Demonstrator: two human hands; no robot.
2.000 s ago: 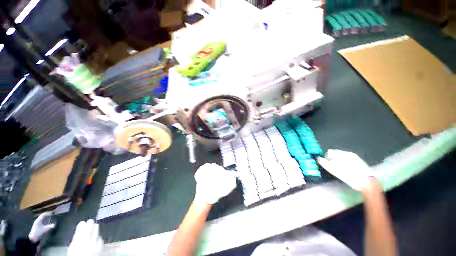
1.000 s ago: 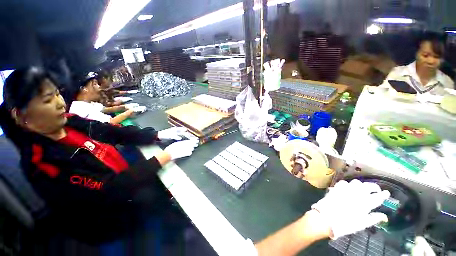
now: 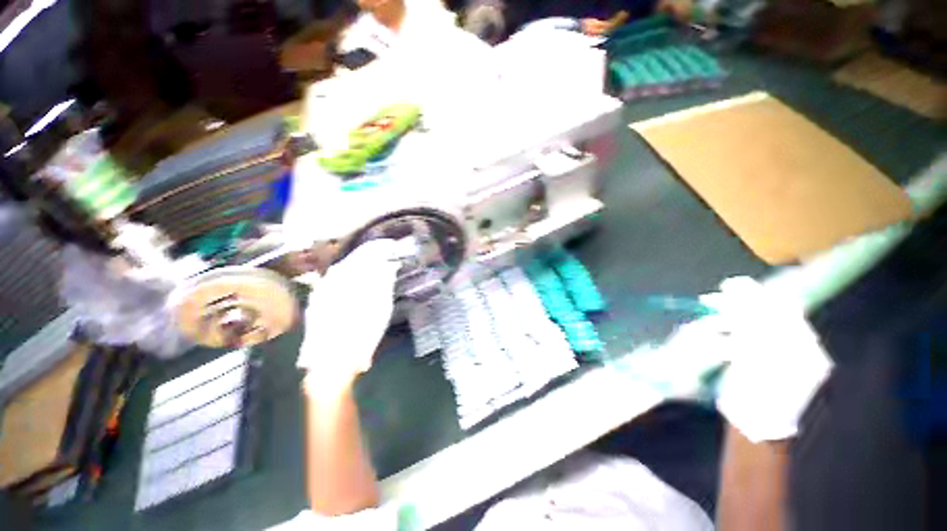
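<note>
The ring head (image 3: 410,249) is a black-rimmed round opening in the front of the white wrapping machine (image 3: 498,124). My left hand (image 3: 353,301), white-gloved, reaches to the ring's left side; its fingertips overlap the opening, and whether they grip a part is unclear. Grey parts (image 3: 504,342) lie in close columns before the machine. Teal parts (image 3: 566,301) lie along their right side. My right hand (image 3: 774,358), gloved and blurred, is over the bench's front edge, right of the parts. Teal streaks blur beside it; whether it holds anything is unclear.
The tape reel (image 3: 234,309) stands left of the ring. A separate block of grey parts (image 3: 194,430) lies at left. A cardboard sheet (image 3: 774,176) lies right of the machine, with teal rolls (image 3: 670,71) behind. A person is partly visible behind the machine.
The view has swung from the workers at left back to the machine. Compared with the oldest frame, my left hand has moved up to the ring; my right hand is farther from the teal parts.
</note>
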